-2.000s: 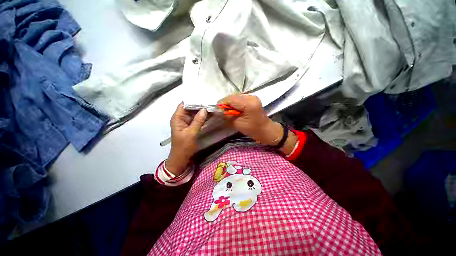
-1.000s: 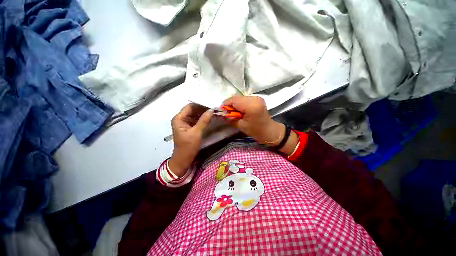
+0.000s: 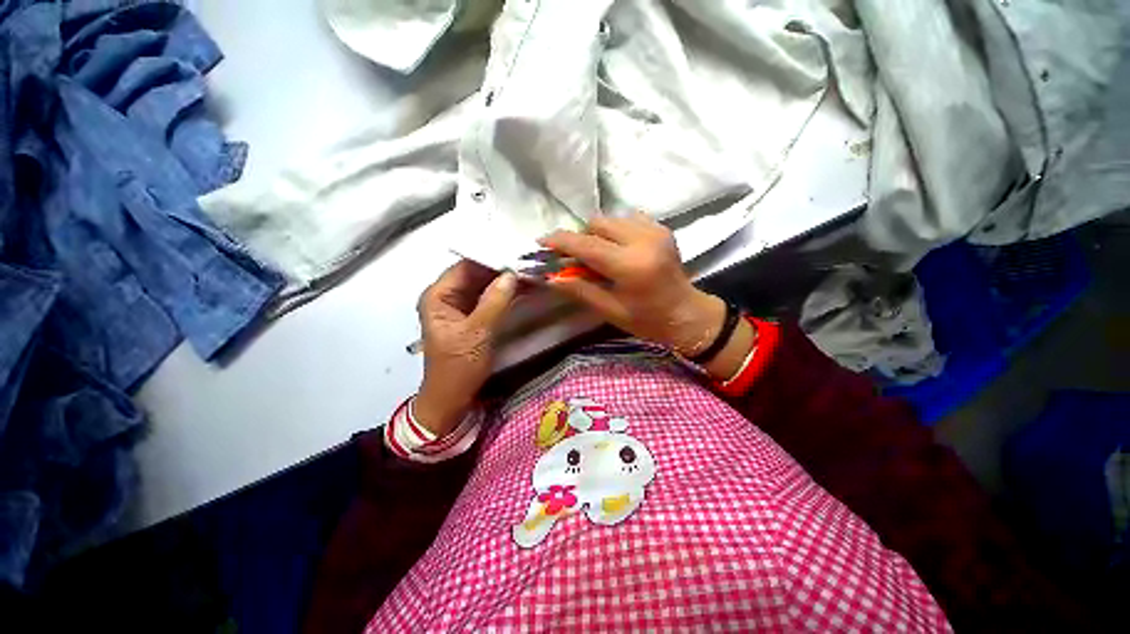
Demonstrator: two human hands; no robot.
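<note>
The pale garment (image 3: 669, 124) lies spread over the table, its near edge lifted at my hands and its strip with dark buttons running up from there. My left hand (image 3: 461, 325) pinches the garment's hem between thumb and fingers. My right hand (image 3: 638, 279) holds the thread snips (image 3: 568, 273); their orange-red handle shows partly between the fingers, and their metal points are at the hem beside my left thumb. Part of the hem is hidden by my fingers.
Blue garments (image 3: 112, 186) are heaped at the left of the white table (image 3: 248, 421). More pale garments (image 3: 929, 124) lie at the right and hang over the edge. A blue crate (image 3: 991, 328) with pale cloth (image 3: 871, 325) stands below at the right. The pink checked apron touches the near edge.
My right fingers have spread and cover more of the orange-red handle; the hand sits slightly further right. The garment's folds above my hands have shifted. My left hand has barely moved.
</note>
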